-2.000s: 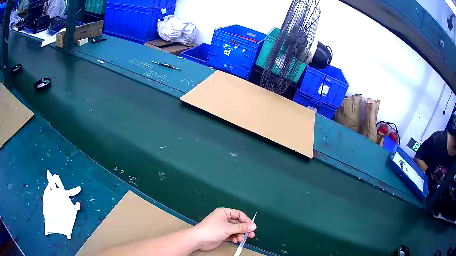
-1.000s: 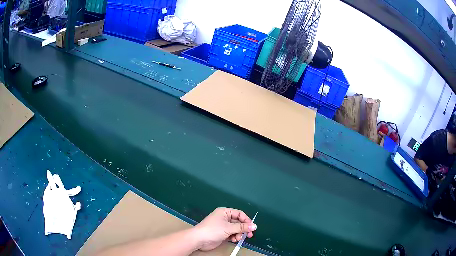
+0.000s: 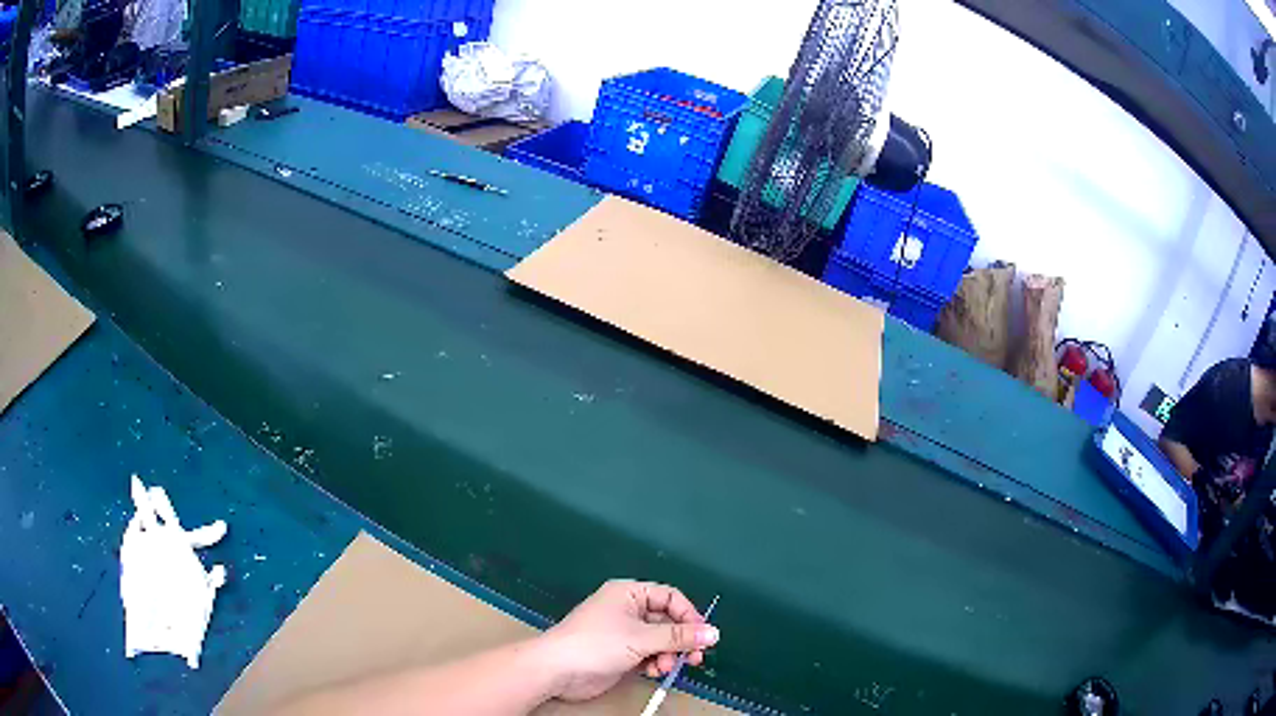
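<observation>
My left hand (image 3: 627, 646) is bare and comes in from the lower left. Its thumb and fingertips pinch slim, pale tweezers (image 3: 666, 685), with the thin tip pointing up and the lower end cut off by the bottom edge. The hand is over the belt-side edge of the cardboard mat (image 3: 367, 632). My right hand is out of the picture.
A dark green conveyor belt (image 3: 462, 406) crosses the view, carrying black units at far left (image 3: 102, 220) and bottom right (image 3: 1092, 698). A white glove (image 3: 165, 581) lies left. Beyond are a cardboard sheet (image 3: 714, 308), blue tray (image 3: 1147, 476), crates, a fan and a person.
The black units and marks on the belt have moved left. My left hand has stayed almost still; the tweezers' lower end has shifted slightly left.
</observation>
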